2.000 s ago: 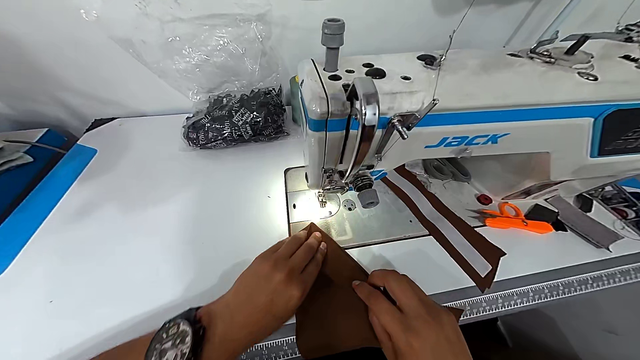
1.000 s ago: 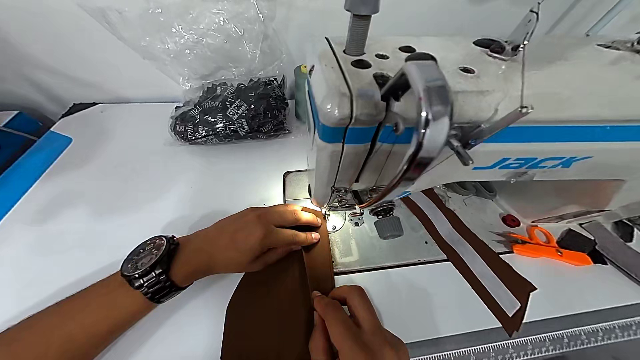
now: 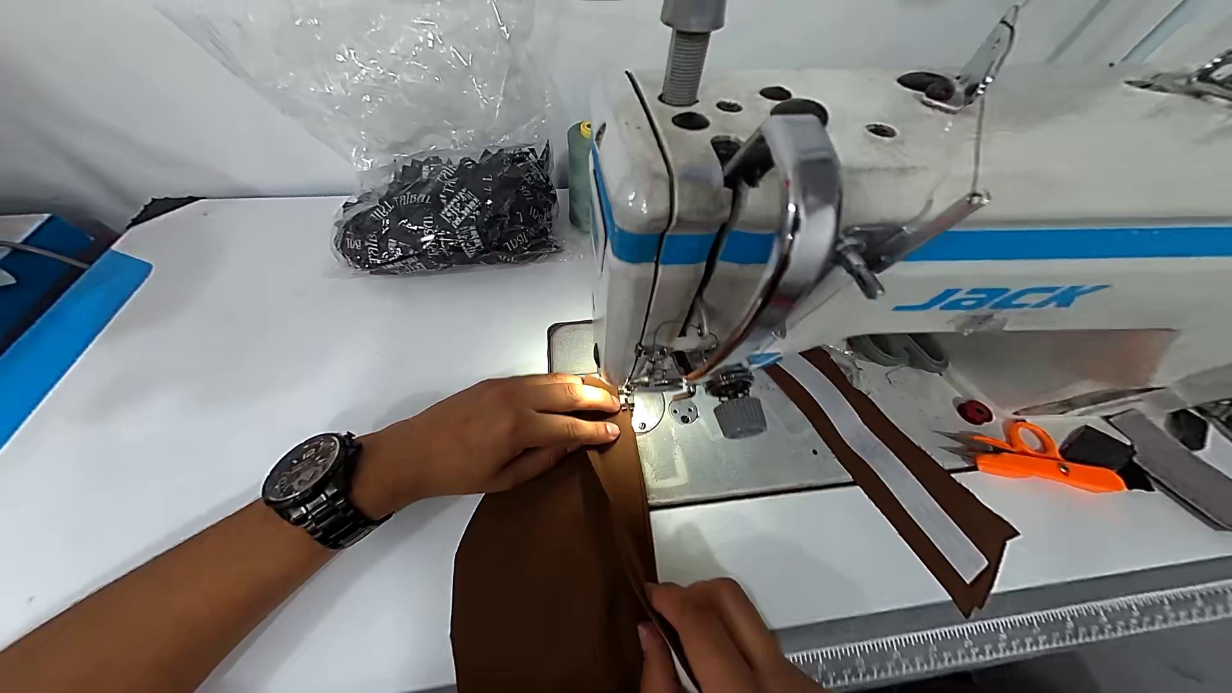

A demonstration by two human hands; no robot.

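Observation:
A piece of brown fabric [image 3: 539, 577] lies on the table, its far end at the presser foot [image 3: 628, 397] of a Jack sewing machine [image 3: 885, 192]. My left hand [image 3: 520, 428], with a black watch [image 3: 313, 481] on the wrist, lies flat on the fabric just left of the foot, fingertips near the needle area. Nearer the table's front edge, my right hand [image 3: 712, 635] pinches the fabric's folded edge between thumb and fingers; its lower part is cut off by the frame. The needle tip is too small to make out.
A brown strip with a pale band [image 3: 895, 472] lies right of the needle area. Beyond it are orange thread snips [image 3: 1049, 467]. A plastic bag of black printed labels [image 3: 448, 217] and a thread spool [image 3: 580, 178] stand behind. A ruler tape [image 3: 1020, 630] runs along the front edge.
The fabric, at an angle two seconds ago, now runs straight back to the presser foot. My left hand has moved beside the foot. The view has come closer to the machine.

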